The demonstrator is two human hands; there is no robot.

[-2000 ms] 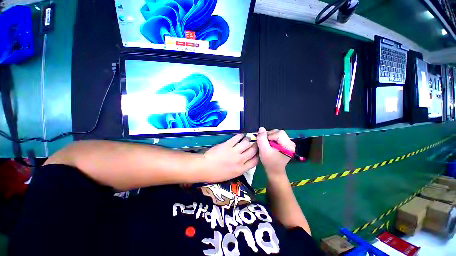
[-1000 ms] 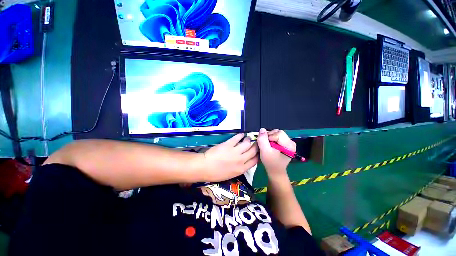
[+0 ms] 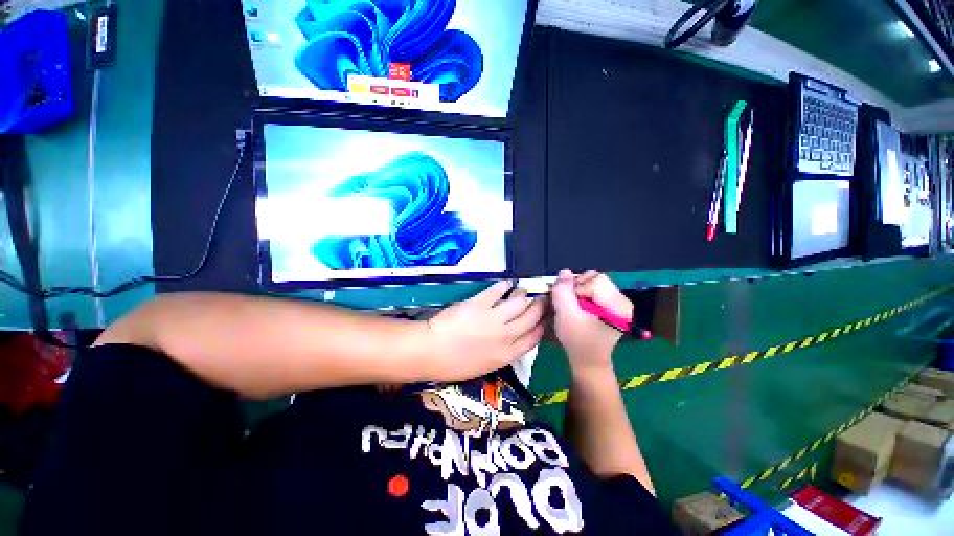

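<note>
A dual-screen laptop stands on the black mat, both screens lit with blue swirl wallpaper. My left hand is at the bench edge below its right corner, fingers bent together around something too small to make out. My right hand is just to its right and holds a slim pink-red tool like a pen. A small pale piece shows between the fingertips of both hands. What the left fingers hold is mostly hidden.
A green strip tool and slim red and white tools lie on the black mat. A keyboard laptop stands further right. A black cable runs to the laptop's left side. A blue bundle lies at far left.
My right hand has moved slightly right with the pink-red tool, away from my left hand. More of the pale piece shows between them. The left hand has barely moved.
</note>
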